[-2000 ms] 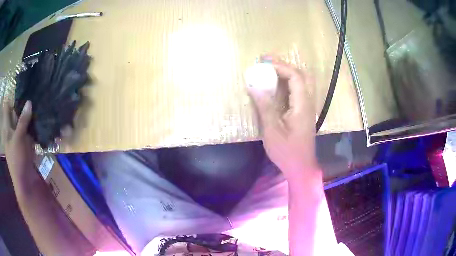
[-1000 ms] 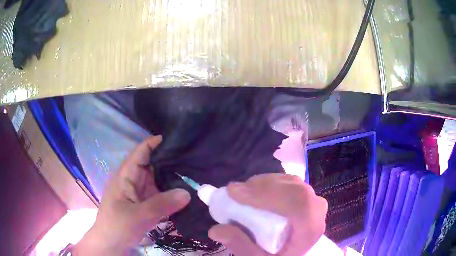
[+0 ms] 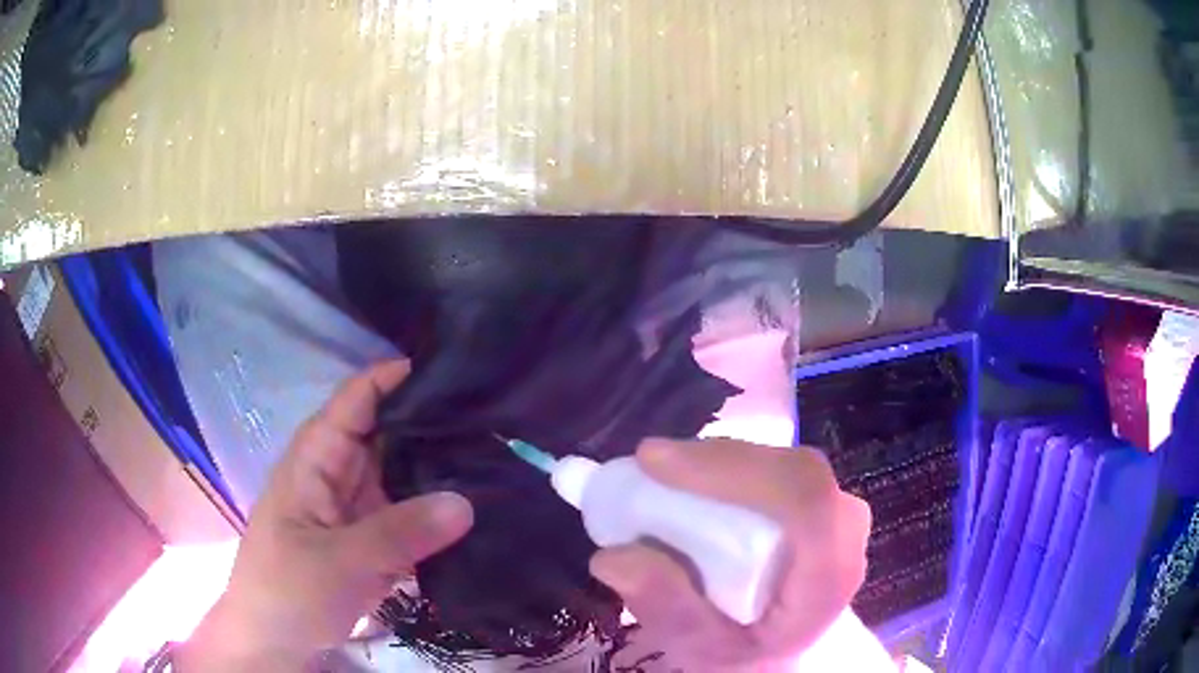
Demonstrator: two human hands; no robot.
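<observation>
A black jagged piece lies spread over my lap, its ragged edge showing at the right. My left hand holds its left side, the thumb and fingers on the dark material. My right hand is shut on the white glue bottle, which is tilted with its needle to the upper left. The dispensing needle with a blue-green hub is over the middle of the black piece. Whether the tip touches the piece I cannot tell.
The tan table edge runs across above my hands. Another black ragged piece lies at its upper left. A black cable curves over the right side. Blue crates stand at the lower right, a cardboard box at the left.
Since two seconds ago, both hands have come from the table to my lap, over the spread black piece. In the last second the bottle and needle have shifted slightly right.
</observation>
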